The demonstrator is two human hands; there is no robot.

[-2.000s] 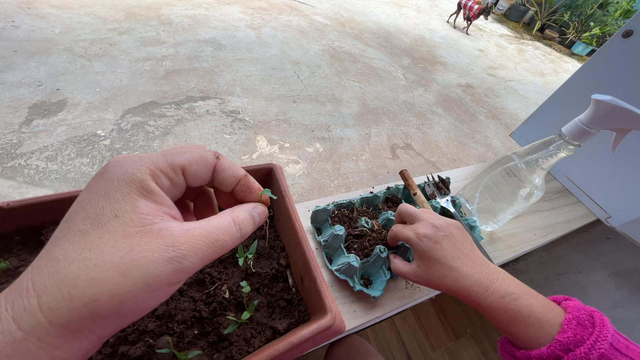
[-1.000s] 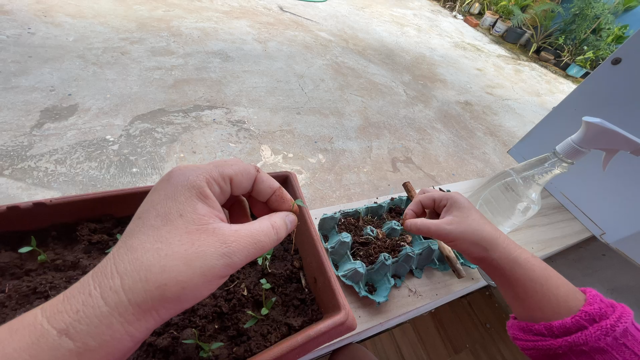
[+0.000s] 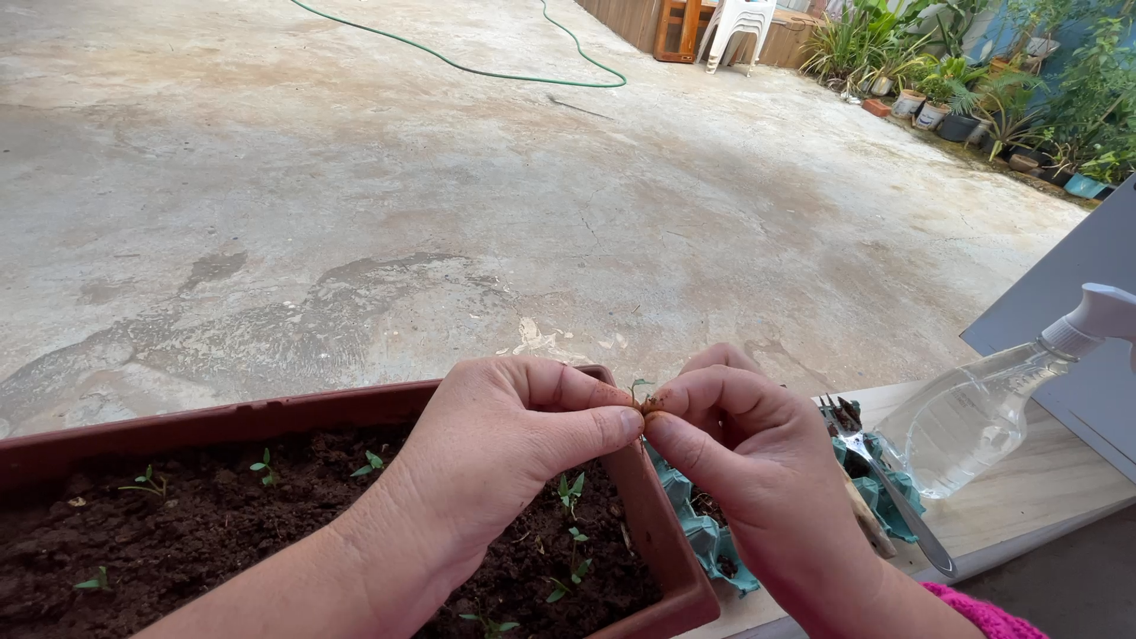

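My left hand (image 3: 524,444) pinches a small green seedling (image 3: 641,390) between thumb and forefinger, above the right wall of a brown plastic planter (image 3: 661,532). Fingertips of my right hand (image 3: 754,453) meet the left ones at the seedling's lower part, pinching there too. Dark soil (image 3: 204,541) with several seedlings fills the planter. Right of it, a blue-green egg carton (image 3: 701,541) holding soil is partly hidden behind my right hand. A metal fork (image 3: 905,515) and a wooden stick (image 3: 870,524) lie across the carton.
A clear spray bottle (image 3: 967,426) with a white head stands on the light wooden board (image 3: 1056,461), right of the carton. A grey panel (image 3: 1065,355) rises behind it. Farther off are a green hose (image 3: 461,67), stacked white chairs (image 3: 741,22) and potted plants (image 3: 958,111) on the concrete.
My right hand has left the egg carton and come over to my left hand, meeting it at the seedling. The view has tilted upward.
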